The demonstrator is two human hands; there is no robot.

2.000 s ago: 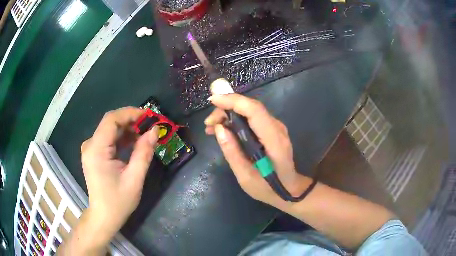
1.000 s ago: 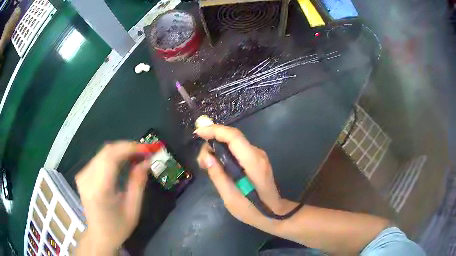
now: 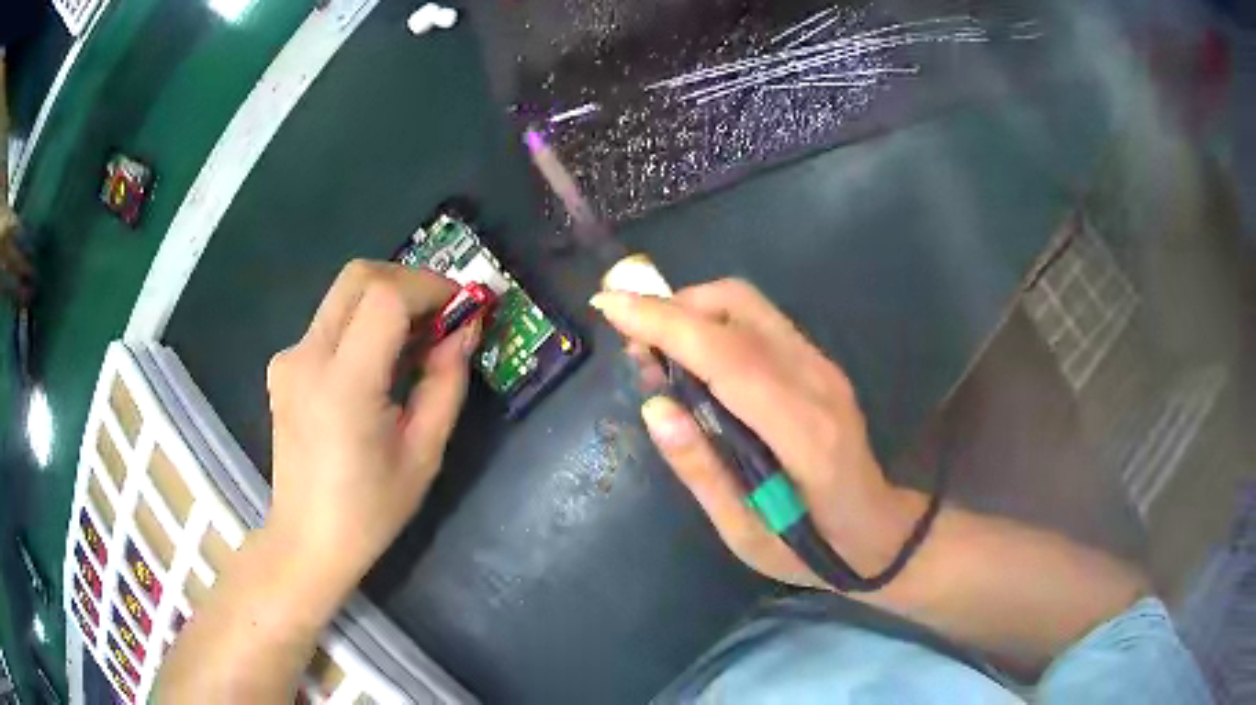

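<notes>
My left hand (image 3: 379,393) pinches a small red module (image 3: 464,310) between thumb and fingers, tilted edge-on just over the green circuit board (image 3: 521,347). Whether it touches the board is unclear. The board sits in a black housing (image 3: 562,365) on the dark bench. My right hand (image 3: 758,406) holds a soldering iron with a black handle, green band (image 3: 777,504) and cream collar (image 3: 639,277). Its purplish tip (image 3: 536,139) points up and left over the near left edge of the solder mat, away from the board.
Thin solder wires (image 3: 799,62) and shiny bits lie on the solder mat (image 3: 606,41). Small white lumps (image 3: 431,18) lie at the top. A white tray (image 3: 207,523) with red modules is at lower left. Another device (image 3: 127,187) lies on the green conveyor beyond a pale edge (image 3: 221,186).
The red module has turned from flat to edge-on in my left hand. The view has shifted; the cleaner tin has left it and a device on the conveyor has come in.
</notes>
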